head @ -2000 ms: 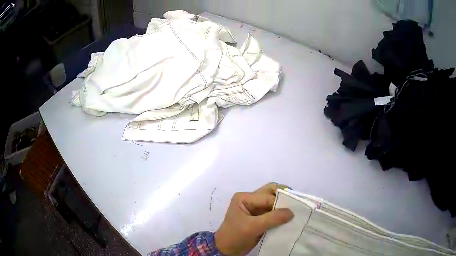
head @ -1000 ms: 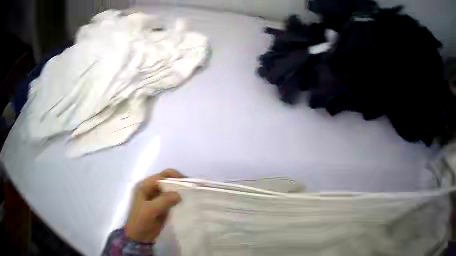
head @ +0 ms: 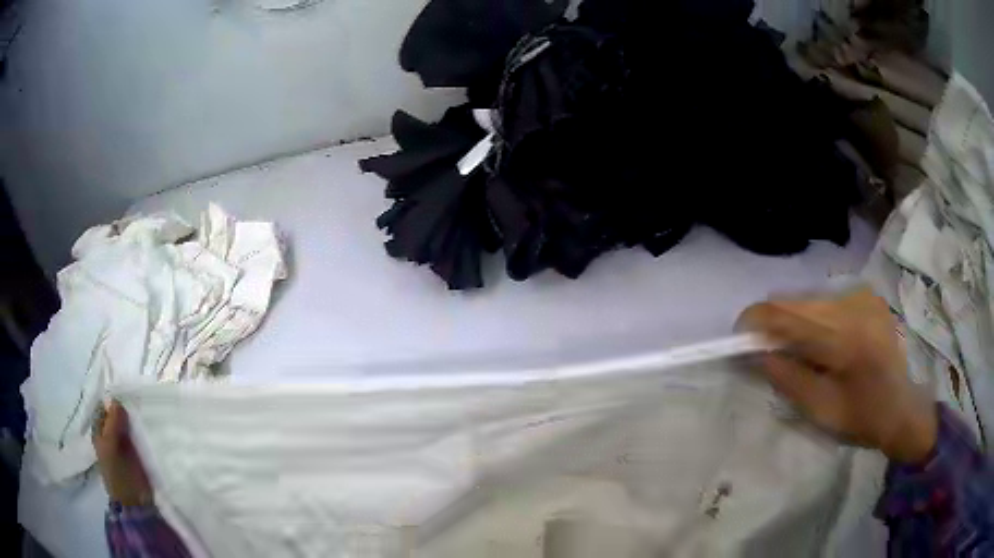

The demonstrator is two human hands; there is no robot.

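Observation:
A white jacket [head: 436, 469] is held up across the lower part of the view, its top edge stretched nearly straight between my hands. The cloth is blurred and its lower part is cut off by the frame. My left hand [head: 118, 458] grips the edge's left end; most of its fingers are hidden by the cloth. My right hand [head: 834, 365] grips the edge's right end between thumb and fingers.
A crumpled pile of white jackets [head: 153, 300] lies at the left of the white table [head: 338, 316]. A heap of black garments [head: 676, 142] with white tags lies at the back. More off-white cloth [head: 937, 256] lies at the right, with brownish cloth [head: 861, 55] behind it.
The view has swung right. My right hand has come into view on the edge. The jacket is now stretched wide, with my left hand at the far left. The heap at the right now shows.

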